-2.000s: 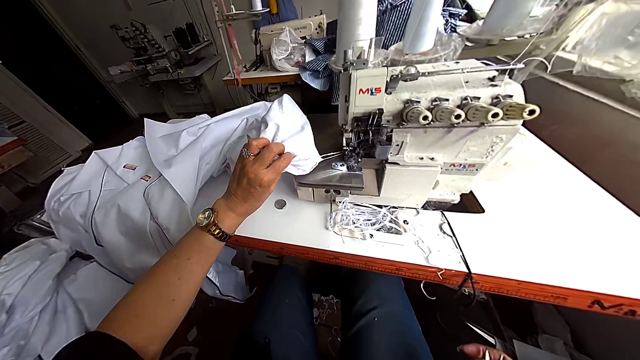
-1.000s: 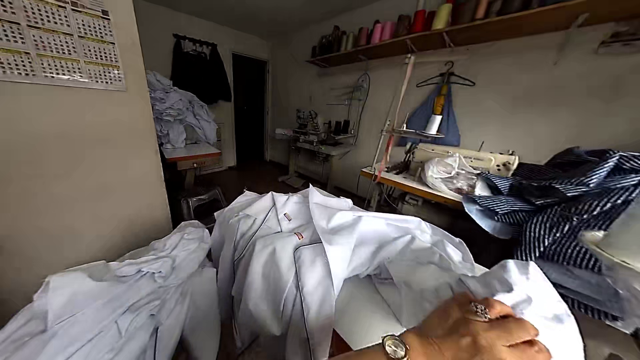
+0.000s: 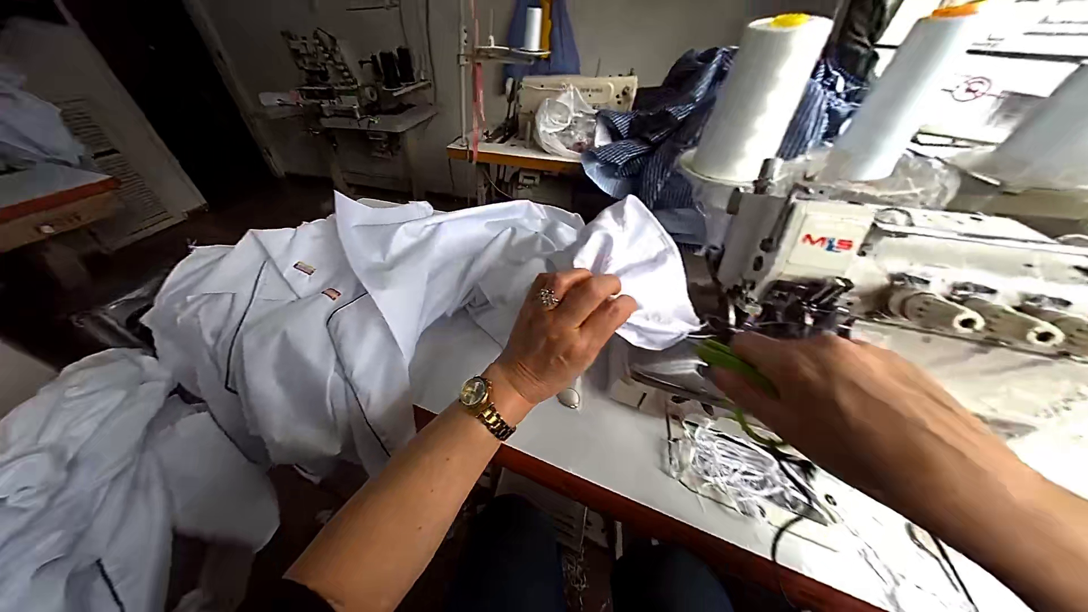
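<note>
My left hand, wearing a ring and a gold watch, pinches a bunched part of the white garment just left of the overlock sewing machine. The garment spreads leftward across the table with dark piping and two small labels. My right hand, blurred, holds a green-handled tool, probably thread snips, at the garment's edge by the machine's needle area. The tool's blades are hard to make out. A dark cord hangs below this hand.
White thread trimmings lie on the white sewing table before the machine. Large thread cones stand behind it. More white cloth hangs at lower left. Another sewing machine and striped blue fabric are behind.
My right hand, only partly seen at the lower edge two seconds ago, is now at the machine with the green-handled tool. The left hand still holds the garment. The view swung left and back.
</note>
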